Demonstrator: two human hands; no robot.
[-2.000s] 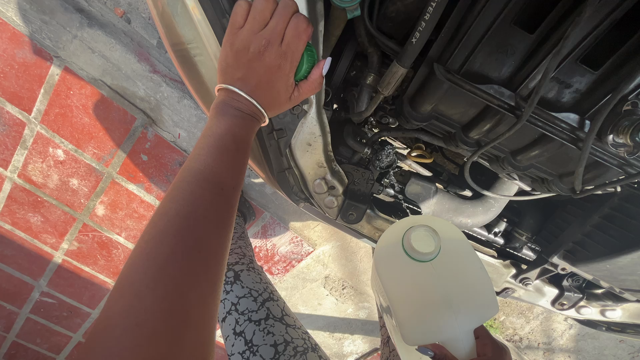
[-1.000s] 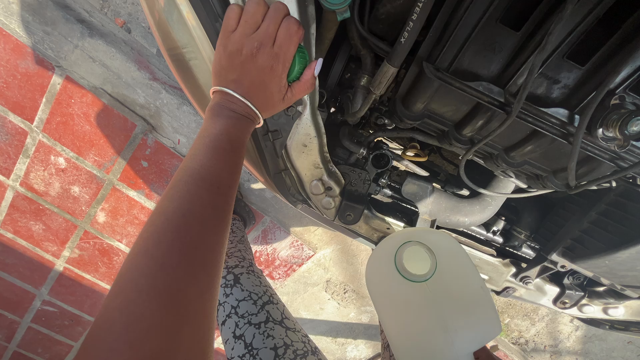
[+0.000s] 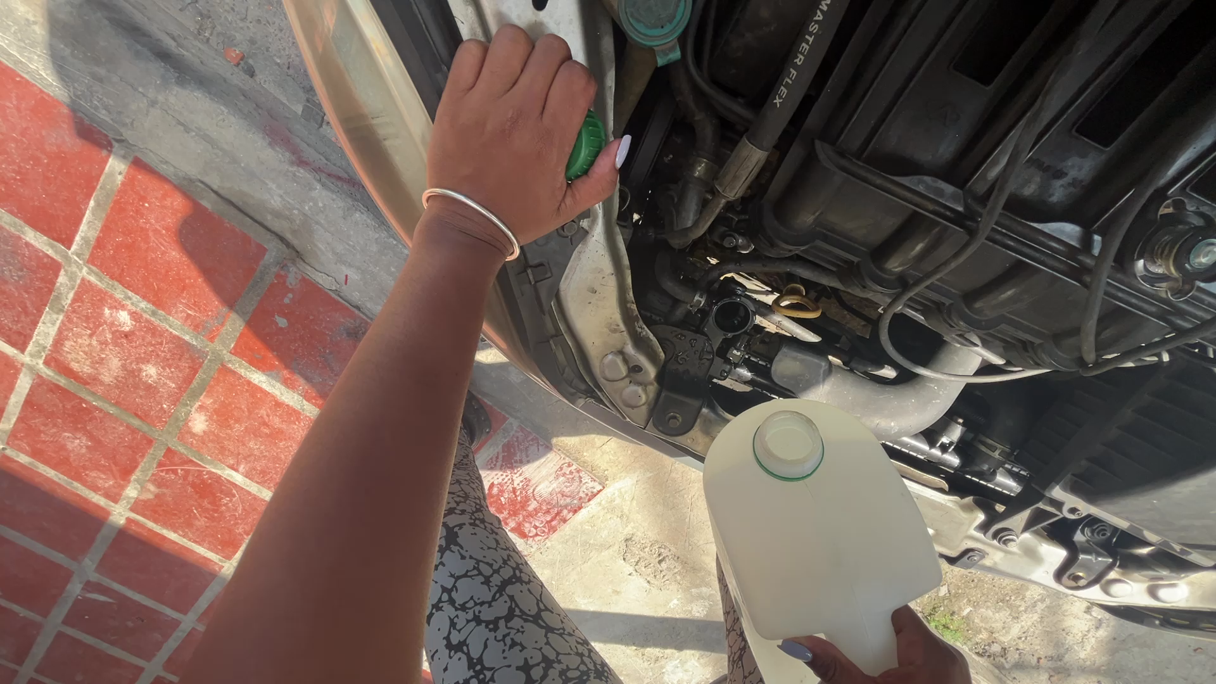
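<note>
A green screw cap (image 3: 587,145) shows between the thumb and fingers of my left hand (image 3: 518,133), which rests on the metal edge of the car's engine bay. My right hand (image 3: 879,655) grips the handle of a whitish plastic jug (image 3: 822,532) at the lower right. The jug's neck (image 3: 788,445) points up, with a green ring around it; its contents cannot be made out. Beyond the jug, an uncapped round black opening (image 3: 732,316) sits among the engine parts. A teal cap (image 3: 655,19) is on a reservoir near my left hand.
A black hose (image 3: 793,76) and the black plastic engine cover (image 3: 883,209) fill the upper right. A grey pipe (image 3: 883,385) and a thin cable (image 3: 988,378) run near the jug. The car's front edge (image 3: 380,114) curves past my left arm. Red floor tiles (image 3: 123,342) lie at left.
The jug in my right hand has tilted and shifted slightly, and the round black opening behind it, hard to see at first, now shows. My left hand stays at the metal edge with the green cap.
</note>
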